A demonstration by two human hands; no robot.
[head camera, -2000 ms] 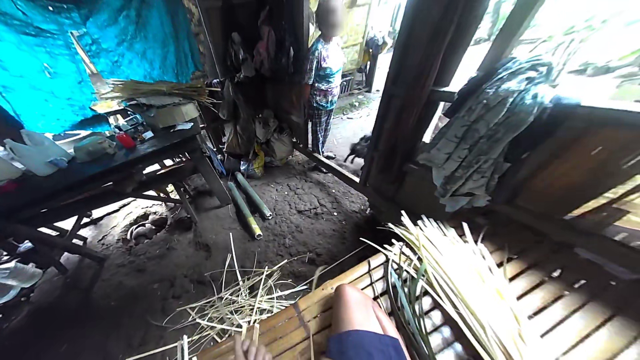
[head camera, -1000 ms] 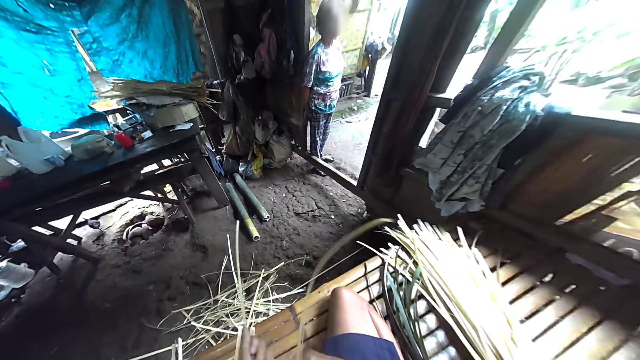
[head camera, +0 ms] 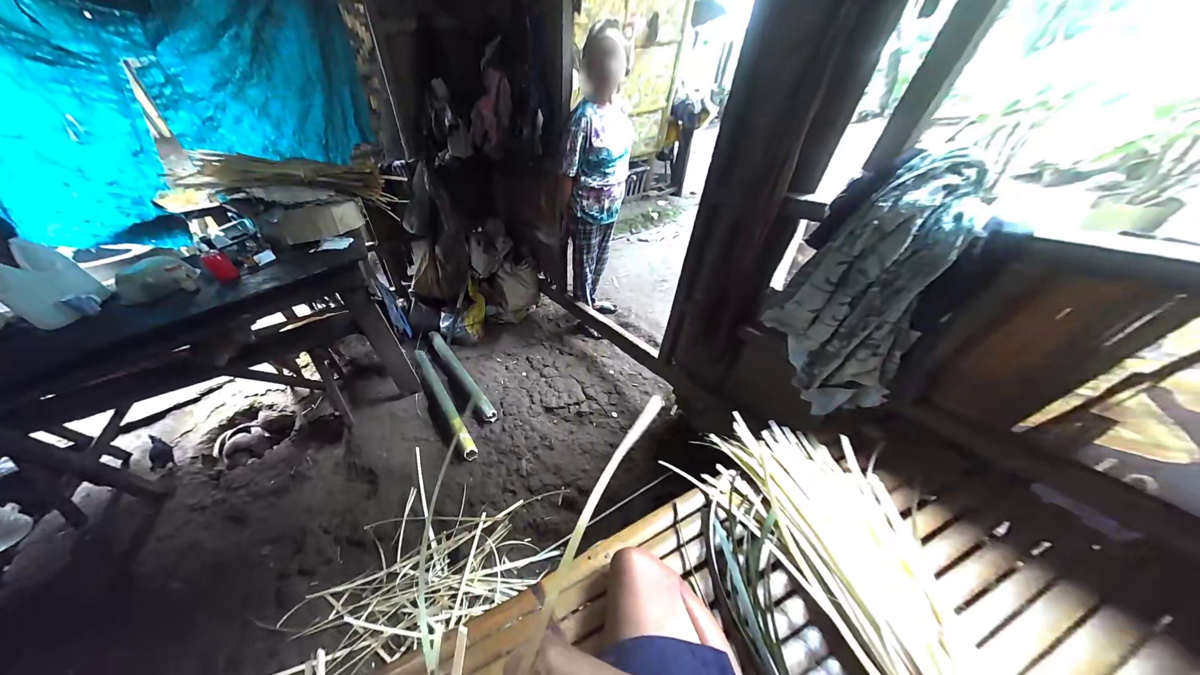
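Observation:
At the bottom edge, my right hand (head camera: 567, 654) is blurred and partly cut off, near my bent knee. It appears closed on a long pale plant-fibre strip (head camera: 607, 483) that rises and leans right. Left of it, a thin upright strip (head camera: 427, 572) stands from the bottom edge; what holds its lower end is hidden. My left hand is not seen. A loose heap of split strips (head camera: 450, 572) lies beyond the bamboo-slat bench (head camera: 647, 539). On the bench, right of my knee, lies a thick bundle of pale strips (head camera: 825, 534) beside darker green strips (head camera: 741, 581).
A person (head camera: 595, 169) stands in the doorway. Two green bamboo poles (head camera: 445, 398) lie on the earth floor. The dark table (head camera: 281, 286) at left bears another strip bundle (head camera: 291, 173), bags and a red container. Cloth (head camera: 862, 281) hangs over the right-hand ledge.
My right hand has moved rightward, toward my knee. The pale strip, curved low a second ago, now stands straighter. The dark animal seen at first by the doorway is gone from view.

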